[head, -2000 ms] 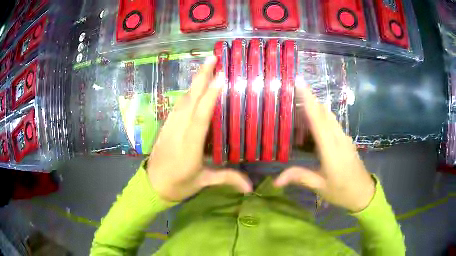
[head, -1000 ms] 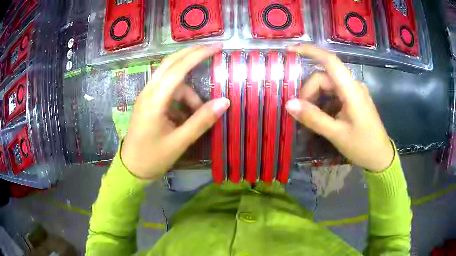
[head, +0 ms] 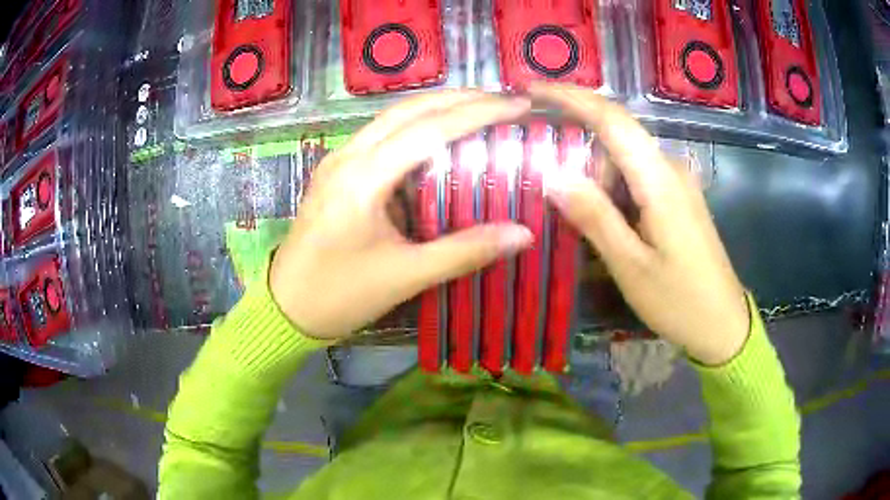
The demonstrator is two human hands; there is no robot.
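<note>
A row of several red phone bodies (head: 495, 303) stands side by side on edge in the middle, long ends pointing towards me. My left hand (head: 376, 229) is at the left of the row; its fingers curve over the far ends and its thumb lies across the tops of several bodies. My right hand (head: 649, 229) is at the right, fingers curved around the far ends and thumb on the rightmost bodies. The hands hide part of the far ends. A clear blister tray (head: 468, 90) with red phone bodies, back sides up, lies just beyond.
Stacked clear trays (head: 83, 234) of red phones stand at the left edge. A plastic-covered sheet (head: 195, 234) with green and red print lies under and left of the row. The dark green bench surface (head: 790, 225) shows at the right. The grey floor has a yellow line.
My hands have moved from beside the row to over its far ends. My left thumb has moved right across the bodies. The row has come nearer to me in the picture.
</note>
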